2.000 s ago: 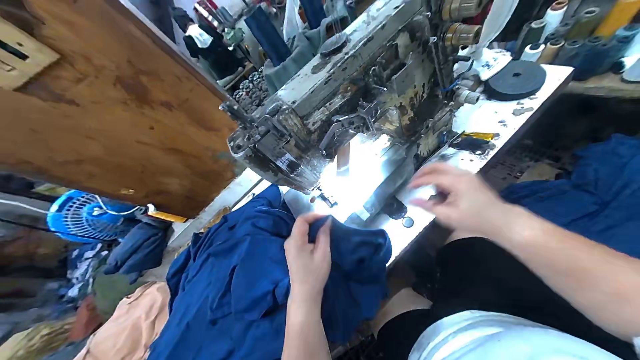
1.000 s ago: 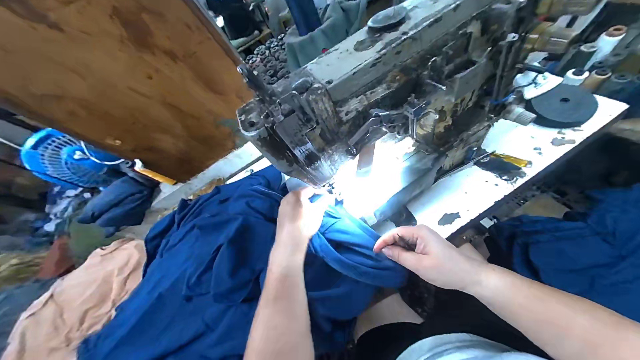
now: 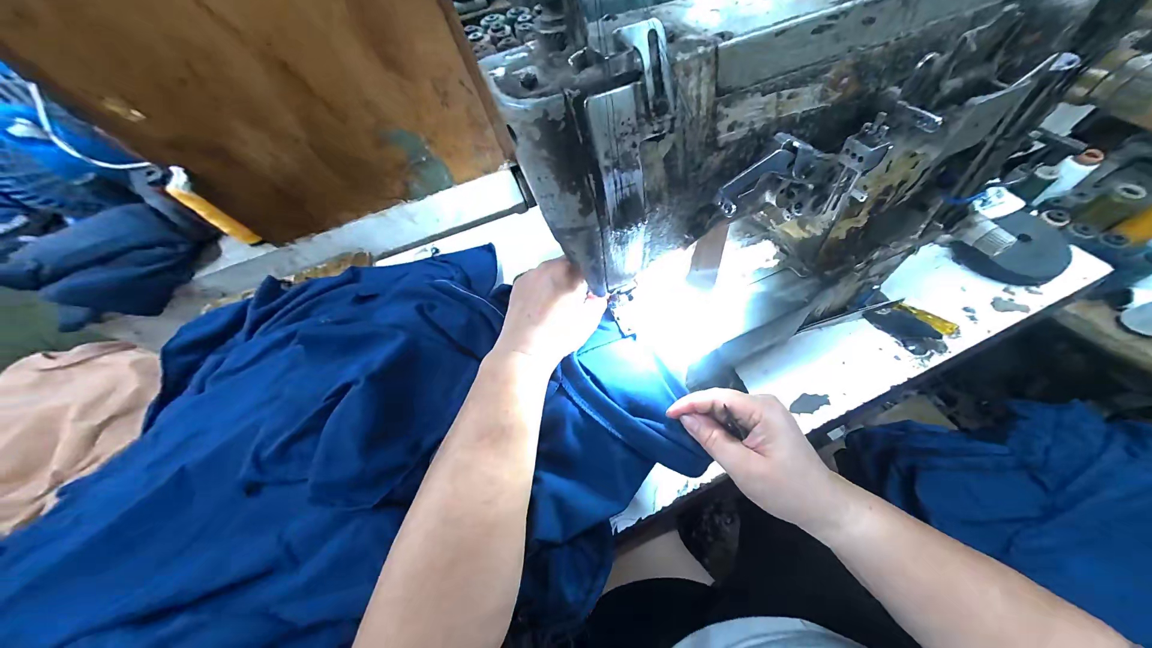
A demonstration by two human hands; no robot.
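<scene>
A worn industrial sewing machine (image 3: pixel 711 117) stands over the table, its needle area brightly lit. Dark blue fabric (image 3: pixel 360 360) spreads from the left up to the needle. My left hand (image 3: pixel 553 310) lies on the cloth right beside the needle, its fingertips partly lost in glare. My right hand (image 3: pixel 756 441) pinches the cloth's edge between thumb and fingers near the front of the table, and a small dark tool, whose kind I cannot tell, shows inside the palm.
A yellow-handled tool (image 3: pixel 927 319) and a black disc (image 3: pixel 1017 247) lie on the white tabletop (image 3: pixel 810 369). Thread spools (image 3: pixel 1071 171) stand at the right. More blue fabric (image 3: pixel 1017 504) is at lower right, peach cloth (image 3: pixel 72 423) at far left. A wooden board (image 3: pixel 270 99) is behind.
My right hand, apart from the cloth two seconds ago, has come to the cloth's edge. My left hand has moved up to the needle with the fabric. The view has moved nearer the machine.
</scene>
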